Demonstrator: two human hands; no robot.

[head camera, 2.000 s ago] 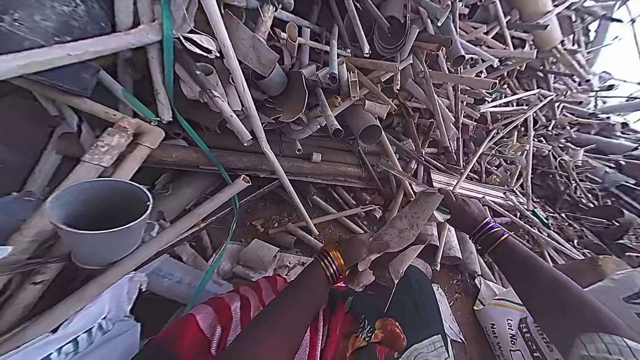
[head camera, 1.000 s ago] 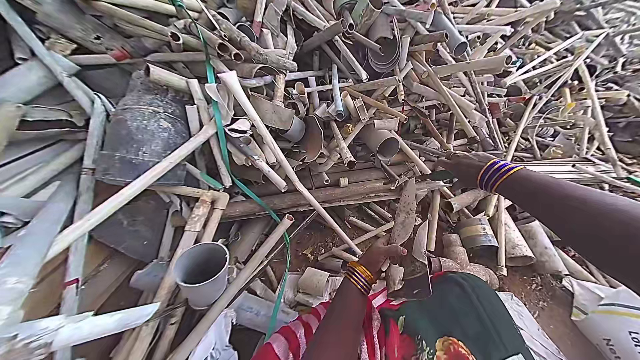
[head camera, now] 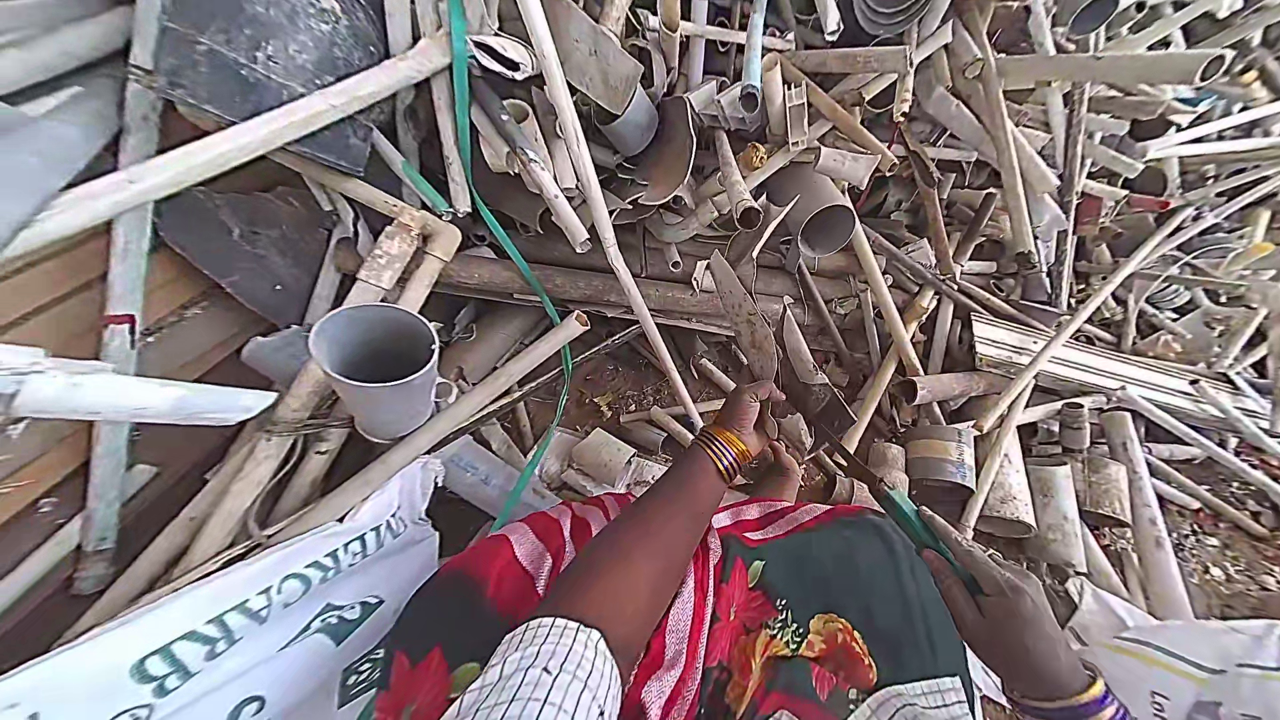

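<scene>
My left hand [head camera: 750,415], with yellow and dark bangles at the wrist, grips the lower end of a long, jagged piece of split plastic pipe [head camera: 745,320]. That piece points up and away from my lap. On the right, my right hand [head camera: 1000,605] is closed around the green handle [head camera: 925,535] of a tool with a dark narrow blade [head camera: 850,462]. The blade slants up and left, close to the broken pipe pieces beside my left hand. Whether it touches them, I cannot tell. Part of a bare foot [head camera: 778,475] shows just under my left hand.
A heap of scrap pipes [head camera: 820,215] rises ahead and to the right. At left stand a grey pipe socket [head camera: 375,370] and long pale pipes. A green strap [head camera: 530,280] runs down between them. Printed sacks [head camera: 260,600] lie at lower left and lower right.
My right hand has come down and back toward my body from the heap, and the green-handled tool now shows clearly in it. My left hand still holds a broken pipe piece. The view has shifted.
</scene>
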